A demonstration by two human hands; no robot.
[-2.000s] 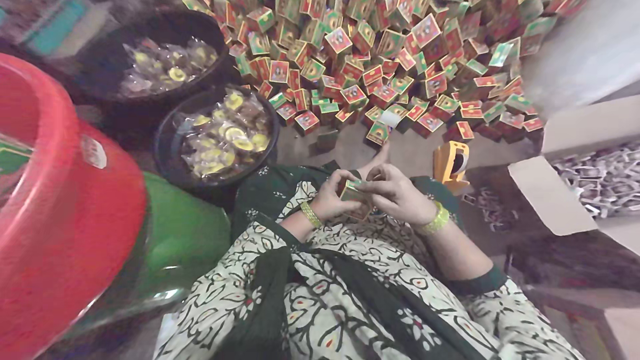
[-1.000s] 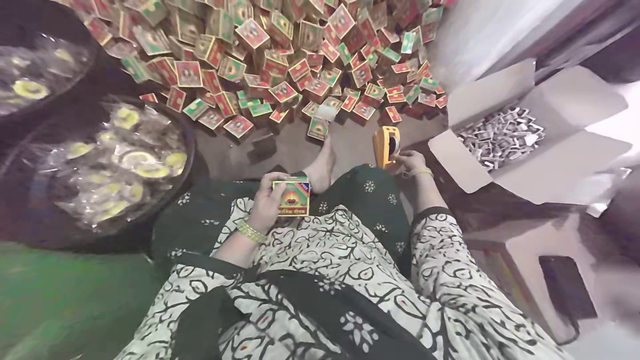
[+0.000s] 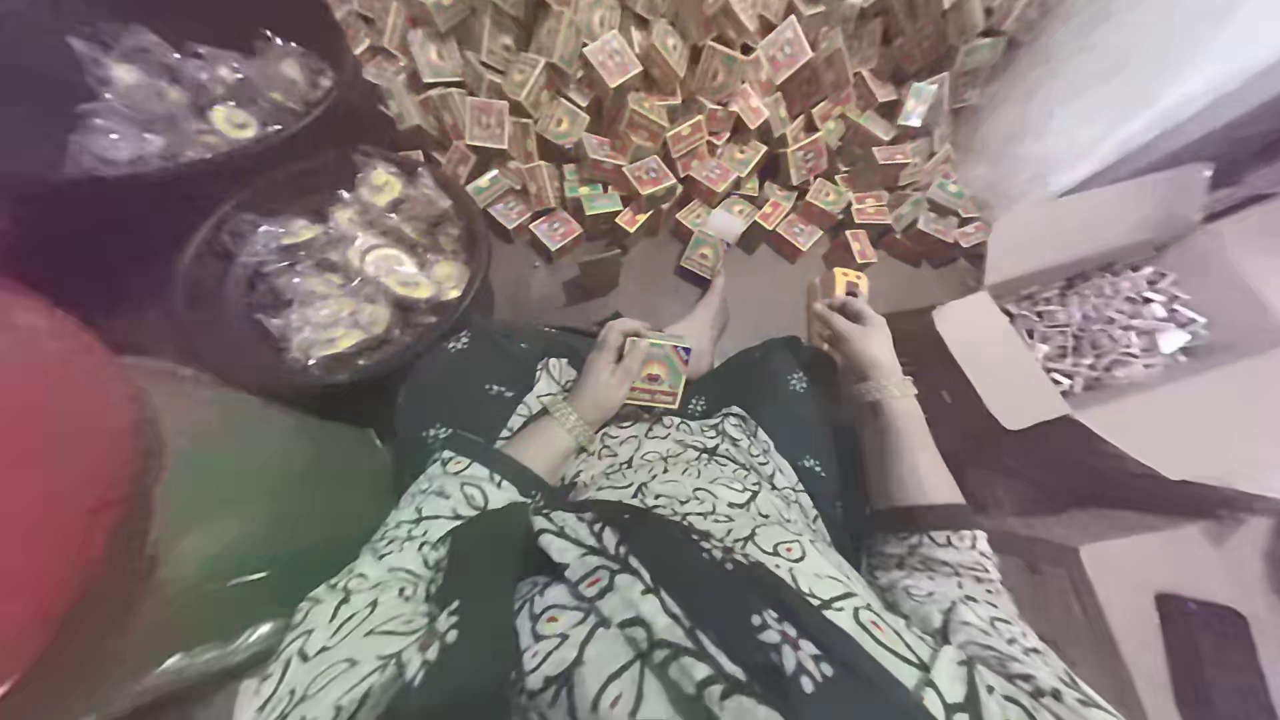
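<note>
My left hand (image 3: 607, 375) holds a small printed cardboard box (image 3: 657, 372) above my lap, its decorated face turned up. My right hand (image 3: 853, 338) is at a yellow tape dispenser (image 3: 850, 284) on the floor, right of my bare foot; its fingers touch the dispenser's near side, and whether they grip it is not clear. Another small printed box (image 3: 703, 254) rests on the floor just beyond my toes, at the near edge of a large heap of similar boxes (image 3: 650, 175).
Two dark tubs, one nearer (image 3: 190, 290) and one farther (image 3: 330, 110), hold clear-wrapped yellowish items at the left. A red container (image 3: 60, 480) and green container (image 3: 270, 500) stand nearer. Rightward are an open carton (image 3: 1000, 360) of small pieces and a dark phone-like object (image 3: 1215, 655).
Two seconds ago both hands were together at a small box over my lap. My right hand has since moved right to the yellow dispenser, while my left hand keeps the box.
</note>
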